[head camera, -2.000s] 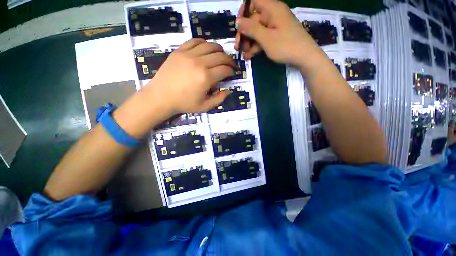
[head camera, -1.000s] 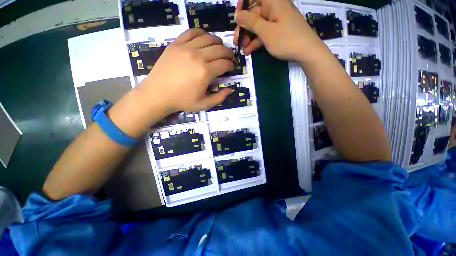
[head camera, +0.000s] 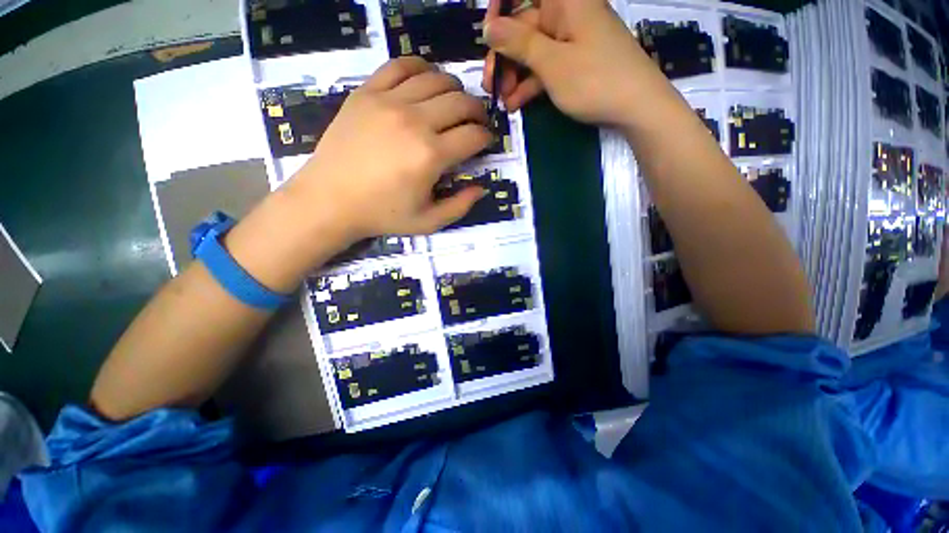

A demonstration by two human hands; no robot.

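Observation:
A white tray point(head camera: 484, 246) with two columns of black circuit boards lies in front of me. My left hand point(head camera: 401, 156), with a blue strap point(head camera: 237, 273) on its wrist, rests over the second row. Its fingertips are at a circuit board point(head camera: 501, 133) in the right column, which they partly cover; whether they grip it is hidden. My right hand point(head camera: 552, 57) holds dark tweezers point(head camera: 497, 78), tip down at that same board. Any small piece at the tip is too small to tell.
A liner sheet point(head camera: 208, 198), white and grey-brown, lies partly under the tray and my left forearm. Another sheet point(head camera: 16, 286) is at the far left. Stacked white trays point(head camera: 822, 187) with boards stand at the right, under and beyond my right forearm. The mat point(head camera: 99, 198) is dark green.
The tray and liner sheet appear slightly higher and further left in the picture. Both hands stay at the same board, with only small finger movements; the tweezers are still held.

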